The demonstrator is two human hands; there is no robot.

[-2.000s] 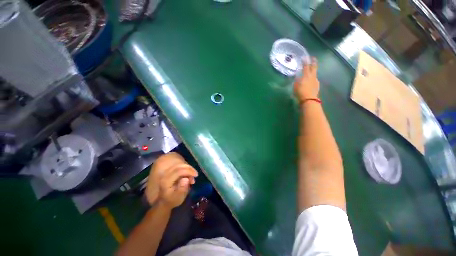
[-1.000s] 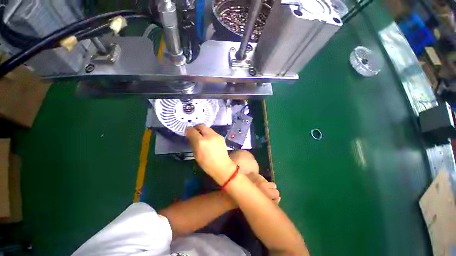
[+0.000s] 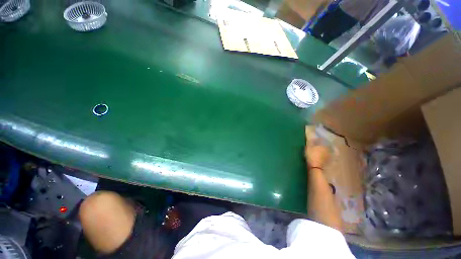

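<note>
My right hand (image 3: 317, 154) is at the belt's right end, beside the carton's near-left wall. A blurred, translucent whitish fan blade (image 3: 328, 139) shows at its fingers; the exact grip is unclear. My left hand is out of view. An open brown carton (image 3: 384, 96) at the right holds many translucent blades (image 3: 397, 187). A white grille housing (image 3: 302, 93) lies on the belt just beyond my right hand. Part of another grille (image 3: 11, 249) shows at the bottom left corner, by the machine.
The green belt (image 3: 202, 126) carries two more grilles at the far left (image 3: 85, 16) and a small dark ring (image 3: 100, 110). A tan cardboard sheet (image 3: 255, 38) lies on the far side. A control box with a red light (image 3: 63, 209) and a knee (image 3: 107, 222) are at lower left.
The view has swung right from the machine to the belt and carton. My right hand has moved from the grille on the fixture to the carton. My left hand has left the view.
</note>
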